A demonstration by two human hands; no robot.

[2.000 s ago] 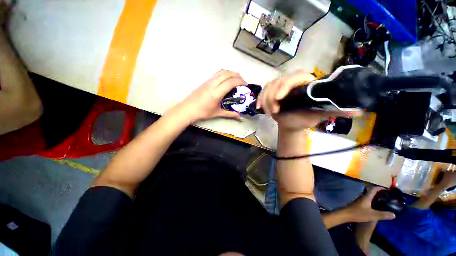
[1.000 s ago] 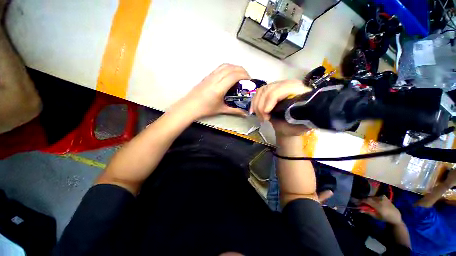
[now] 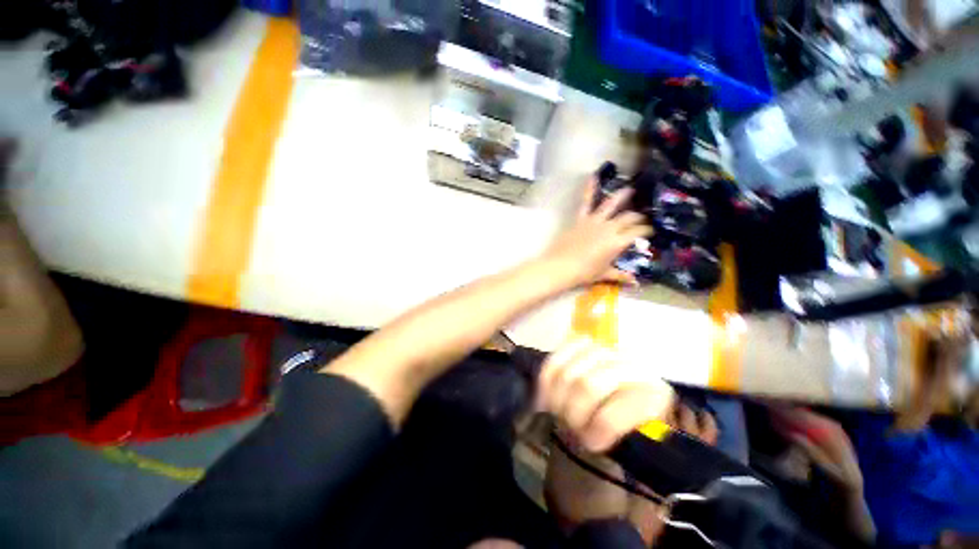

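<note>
My left hand (image 3: 603, 241) is stretched out to the right over the near edge of the pile of black units (image 3: 678, 209), fingers spread. A unit with a silver-white centre (image 3: 638, 257) lies at its fingertips; blur hides whether the hand grips it. My right hand (image 3: 601, 397) is closed around the black electric screwdriver (image 3: 698, 461), low in front of the bench edge. The screwdriver's tip cannot be made out. The silver-grey screw feeder (image 3: 483, 145) stands on the bench to the left of the pile.
The off-white bench (image 3: 354, 204) has orange tape strips (image 3: 238, 172). A blue bin (image 3: 687, 48) and a clear plastic bag (image 3: 784, 145) are behind the pile. More black parts (image 3: 113, 75) lie back left. A red stool (image 3: 220, 370) is below left. A neighbour's hands (image 3: 821, 445) are at right.
My left hand has moved right, from in front of me to the pile. My right hand and the screwdriver have dropped towards me, away from the unit. The view has shifted.
</note>
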